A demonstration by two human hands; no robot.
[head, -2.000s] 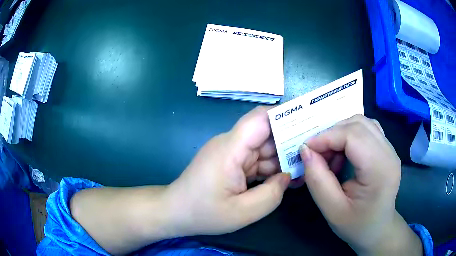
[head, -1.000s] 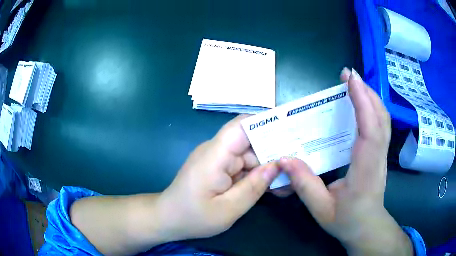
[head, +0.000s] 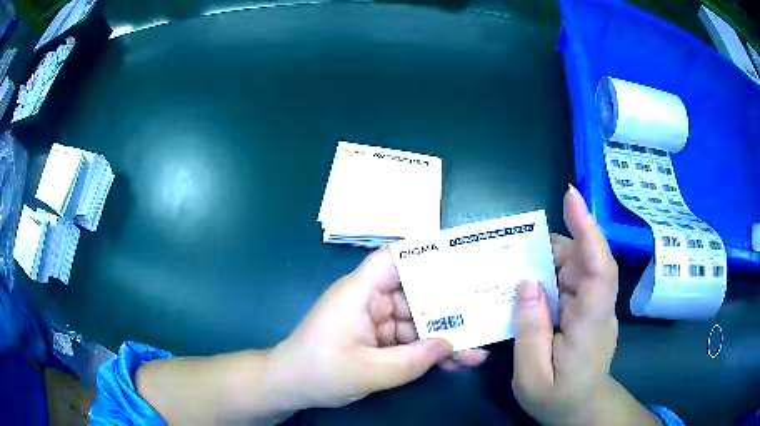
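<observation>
A white card with "DIGMA" and a dark title bar is held between both hands, its printed face up. A barcode label lies at its lower left corner. My left hand holds the card's left edge, thumb at the bottom edge near the label. My right hand holds the right side, thumb on the face and fingers behind and beside the edge. A low stack of the same cards lies on the dark green bench just beyond the held card.
A blue bin at the right holds a label roll; its barcode tail hangs over the near edge. A pale ring lies nearby. Card piles and a black tray of white pieces are at far left.
The view has shifted, showing more of the far bench. My right fingers have left the label corner and now hold the card's right side. The barcode label is uncovered.
</observation>
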